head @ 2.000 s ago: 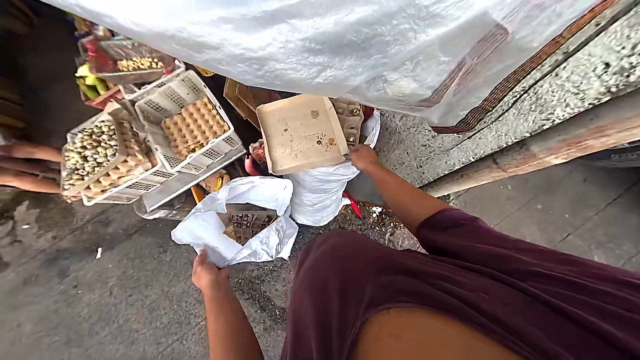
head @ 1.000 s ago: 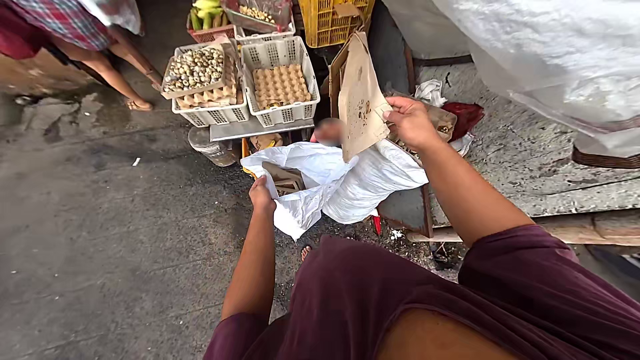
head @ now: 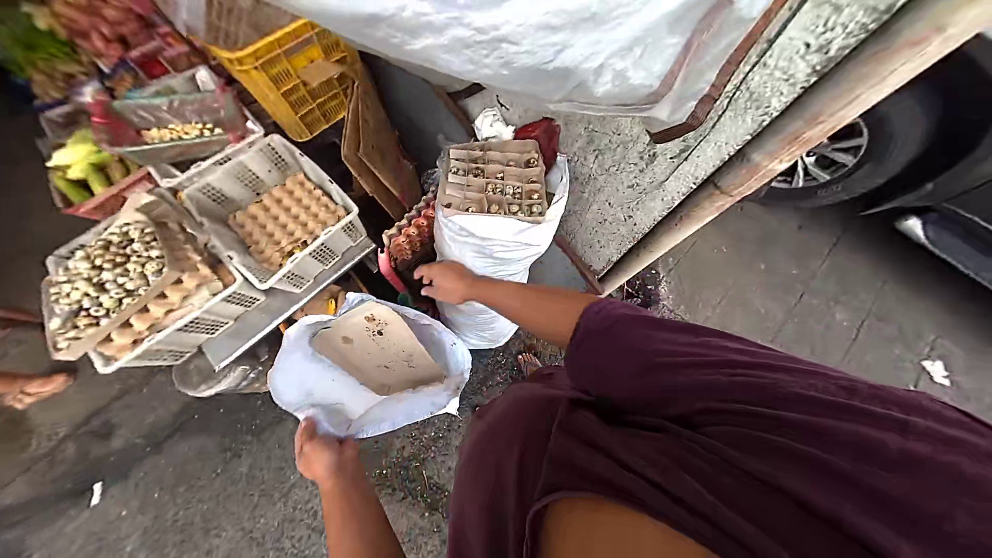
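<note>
My left hand (head: 327,453) grips the near rim of an open white sack (head: 310,381). Inside the mouth of that sack lies a stained brown cardboard sheet (head: 380,349), tilted. Past the sack's far edge is my right hand (head: 447,282), holding nothing that I can see, with its fingers partly curled. It is beside a second, full white sack (head: 496,252). On top of this sack rests a cardboard divider tray (head: 494,180) with small speckled eggs in some cells. Reddish egg trays (head: 411,240) stand just left of the full sack.
A white crate of small eggs (head: 108,271) and a white crate with an egg tray (head: 283,213) stand at the left, a yellow crate (head: 298,77) behind. A pole (head: 697,201) slants at right near a car wheel (head: 829,159). Someone's foot (head: 35,389) shows far left.
The cardboard sheet, held in my right hand earlier, now lies in the open sack, let go. The divider tray on the full sack is uncovered. The view has turned.
</note>
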